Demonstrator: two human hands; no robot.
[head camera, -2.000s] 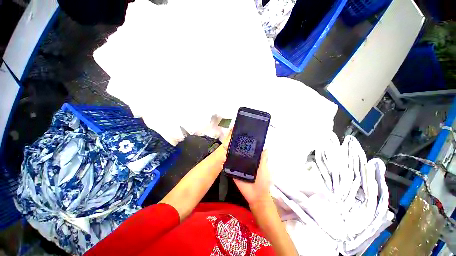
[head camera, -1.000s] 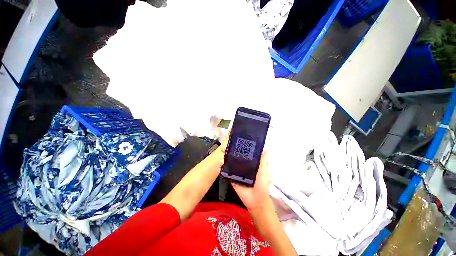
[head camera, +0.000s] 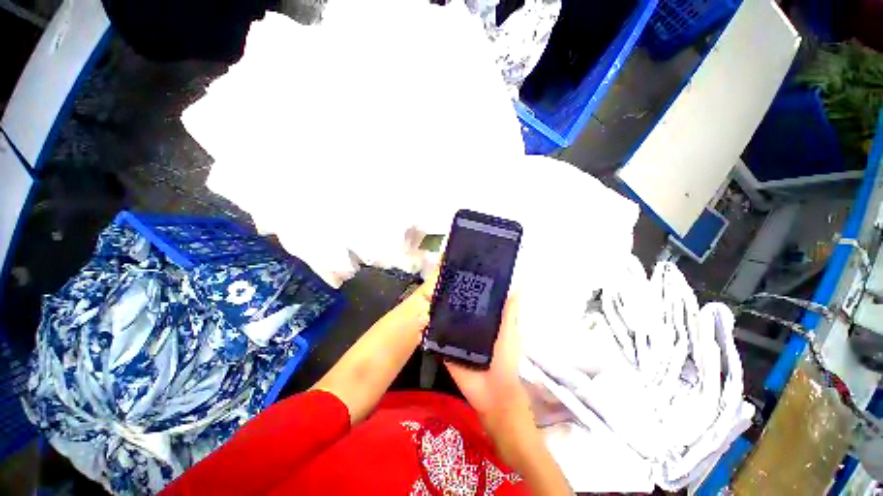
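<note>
A dark smartphone (head camera: 474, 288) with a square QR code on its screen lies in my right hand (head camera: 491, 376), whose palm and fingers are partly hidden beneath it. My left hand (head camera: 426, 295) is beside the phone's left edge, its fingers mostly hidden behind the phone; what they hold cannot be seen. A small greenish patch (head camera: 432, 242) shows at the phone's upper left. A large overexposed heap of white garment pieces (head camera: 368, 126) lies beyond the phone. A folded white bundle (head camera: 639, 358) lies to the right.
A tied blue-and-white floral bundle (head camera: 145, 339) is in a blue crate (head camera: 194, 237) at left. Another blue crate (head camera: 566, 126) stands at the top. A white bench (head camera: 712, 121) and a blue-edged table (head camera: 833, 291) are at right.
The phone has moved slightly down and left, and the QR code sits lower on its screen. The bench and upper crate have shifted slightly left in view.
</note>
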